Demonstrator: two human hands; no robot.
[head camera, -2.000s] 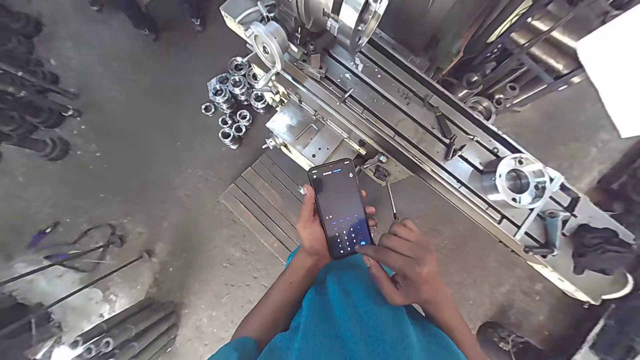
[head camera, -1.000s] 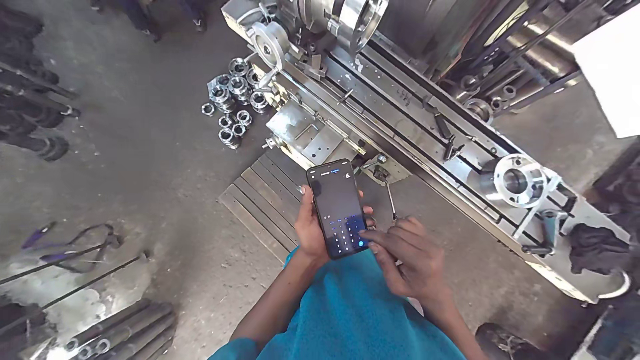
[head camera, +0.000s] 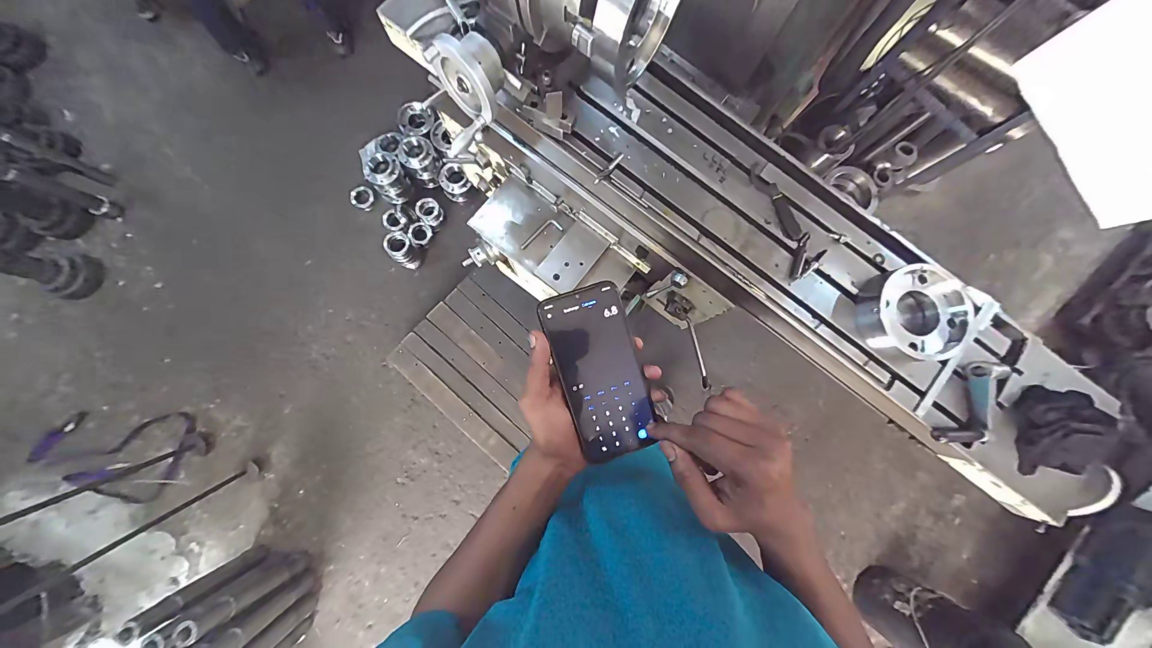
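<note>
My left hand (head camera: 551, 409) is wrapped around a black smartphone (head camera: 598, 369), its thumb along the left edge and fingertips showing past the right edge. A calculator keypad is lit on the screen. My right hand (head camera: 738, 459) holds nothing; its index fingertip lies at the phone's lower right, by a blue key, with the other fingers partly curled. Whether that fingertip touches the glass cannot be told. Just beyond the phone is the lathe carriage (head camera: 571, 252), with a hex key lying on it, and a lever (head camera: 698, 355) stands out from it.
The lathe bed (head camera: 765, 270) runs diagonally, bearing a flanged metal part (head camera: 922, 310) and a dark cloth (head camera: 1062, 427). Machined rings (head camera: 417, 157) are grouped on the floor beside a slatted wooden platform (head camera: 459, 360). Metal tubes (head camera: 225, 598) lie lower left. People's legs (head camera: 229, 31) show at upper left.
My right index finger has shifted slightly around the phone's lower right keys. Digits now show at the top of the screen. My left hand has kept its hold on the phone.
</note>
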